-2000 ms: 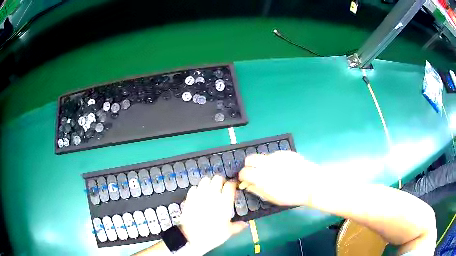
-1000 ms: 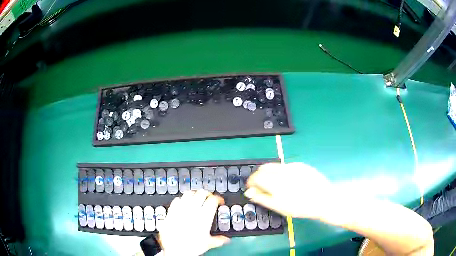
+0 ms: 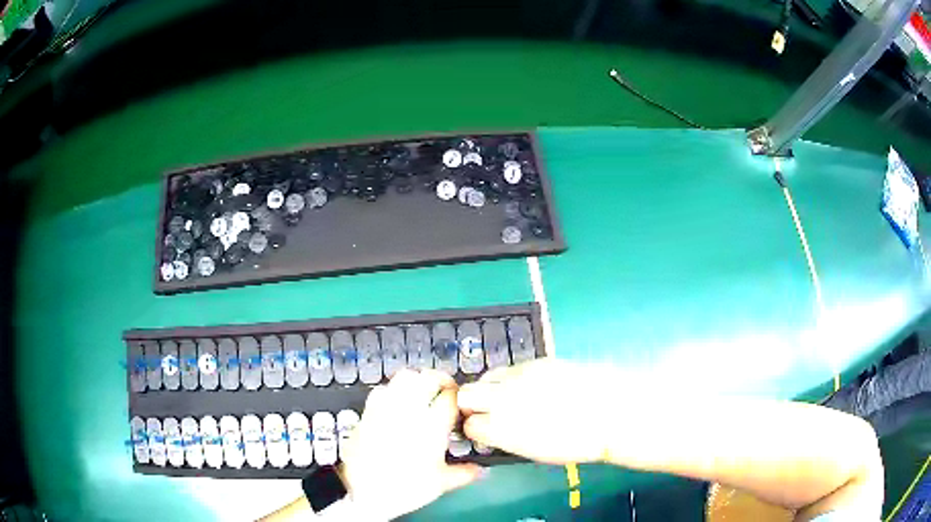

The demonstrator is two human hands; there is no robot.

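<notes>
The slotted tray lies nearest me, with grey oblong parts side by side in its far row and paler ones in its near row. Blue marks cross many parts. My left hand, with a dark band at the wrist, is over the near row right of the middle. My right hand covers the right end of that row. The fingertips of both hands meet between the rows, bent and close together. Whatever is between them is hidden.
A raised-rim black tray with loose dark and whitish discs lies beyond the slotted tray. Thin tape runs between them. A metal post, a cable and a blue-white packet are farther right.
My right hand has come from the far row's right end towards me and left, to meet my left fingertips. The view has shifted, and both trays look slightly tilted.
</notes>
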